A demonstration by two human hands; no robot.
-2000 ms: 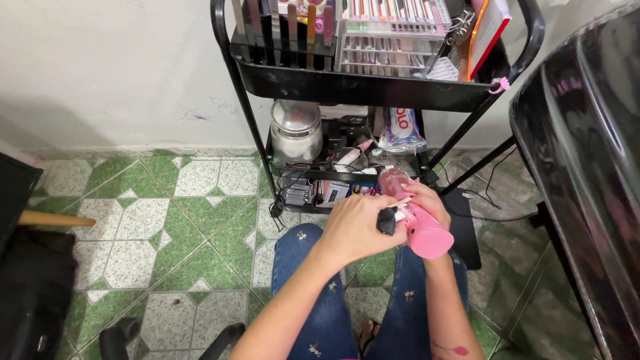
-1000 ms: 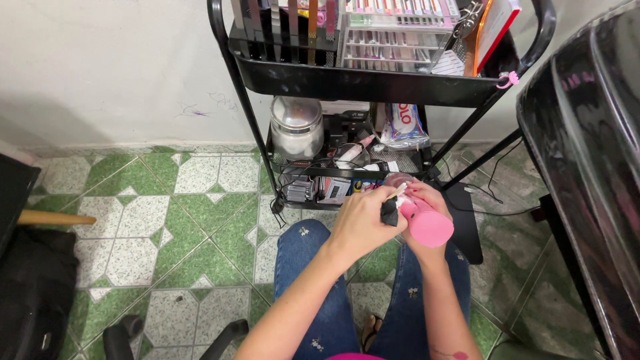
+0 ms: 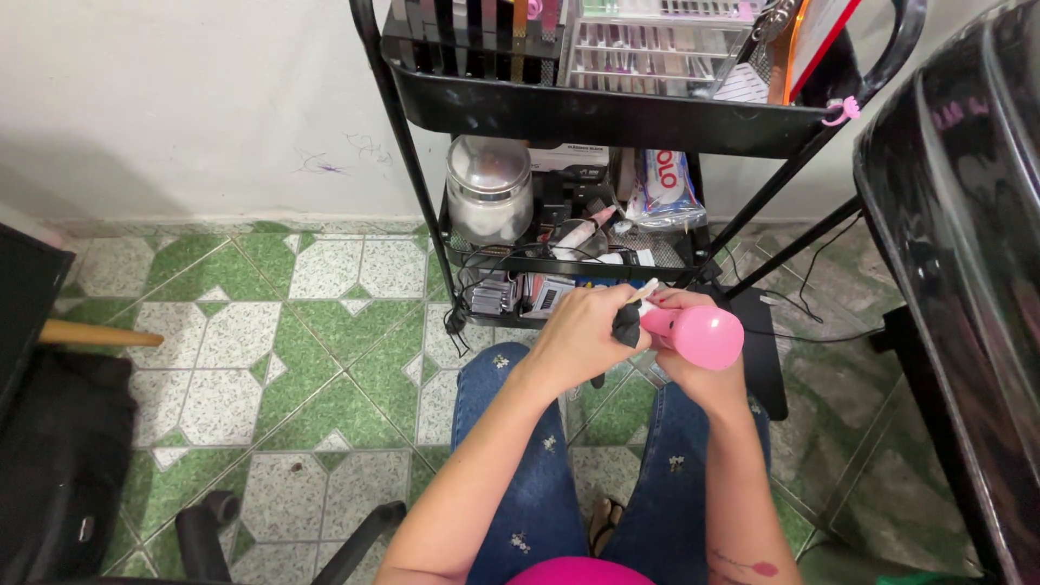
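Above my knees, my left hand (image 3: pixel 581 329) has its fingers closed around a crumpled black piece (image 3: pixel 627 323) and a thin pale stick (image 3: pixel 643 291) with a whitish tip. Right beside it, my right hand (image 3: pixel 699 375) grips a pink bottle-like container (image 3: pixel 708 337), tilted so that its broad round end faces me. The two hands meet at the container's narrower part, where something white shows between them. My fingers hide most of that part.
A black rolling cart (image 3: pixel 601 106) stands ahead, bearing nail files, clear drawers (image 3: pixel 650 57), a lidded glass jar (image 3: pixel 490 191) and a cotton package (image 3: pixel 666 187). Cables trail at its right. A glossy black surface (image 3: pixel 959 244) rises on the right; a wooden leg (image 3: pixel 101 333) is at left.
Both hands stay together over my lap around the pink container. Its round end has turned somewhat and now sits further up beside the right hand.
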